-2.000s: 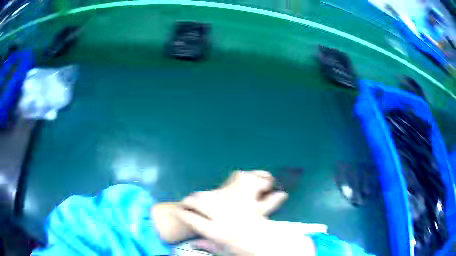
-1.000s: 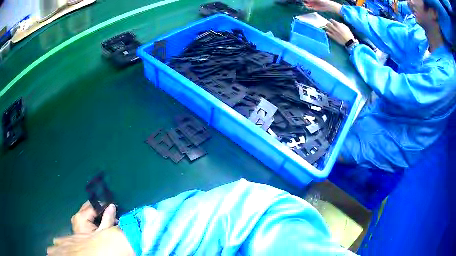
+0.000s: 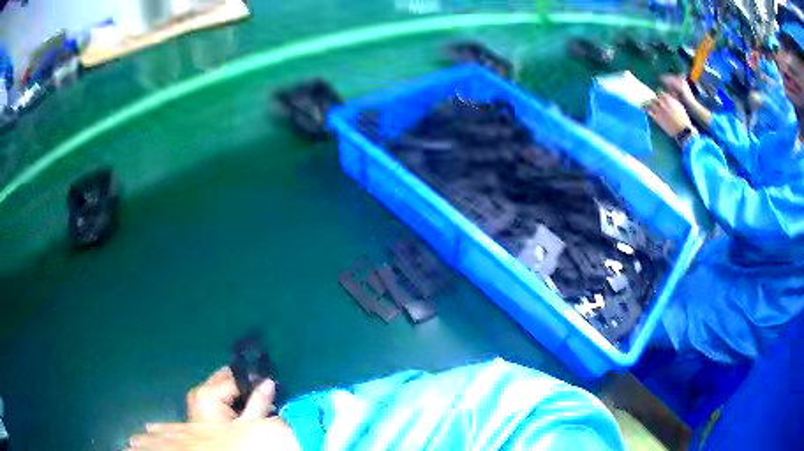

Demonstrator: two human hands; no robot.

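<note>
My left hand [image 3: 212, 398] is at the lower left, its fingers closed around a small dark cut-out plate [image 3: 252, 359] that stands up from the fingertips. My right hand [image 3: 207, 436] lies across in front of it at the bottom edge, partly cut off; whether it grips anything is unclear. Both hands overlap, and the picture is blurred. Several loose black plates [image 3: 388, 286] lie on the green surface between my hands and the bin.
A large blue bin [image 3: 480, 255] heaped with black plates stands right of centre. Black housings [image 3: 92, 210] lie along the far side, one [image 3: 308, 107] beside the bin's corner. A coworker's blue sleeve [image 3: 736, 181] and hands are at upper right, beside a small light-blue box [image 3: 617, 114].
The view has swung right since the first frame, then slightly back left, so the bin and plates shift rightward in the picture. The plate is still held at the fingertips, as one second ago.
</note>
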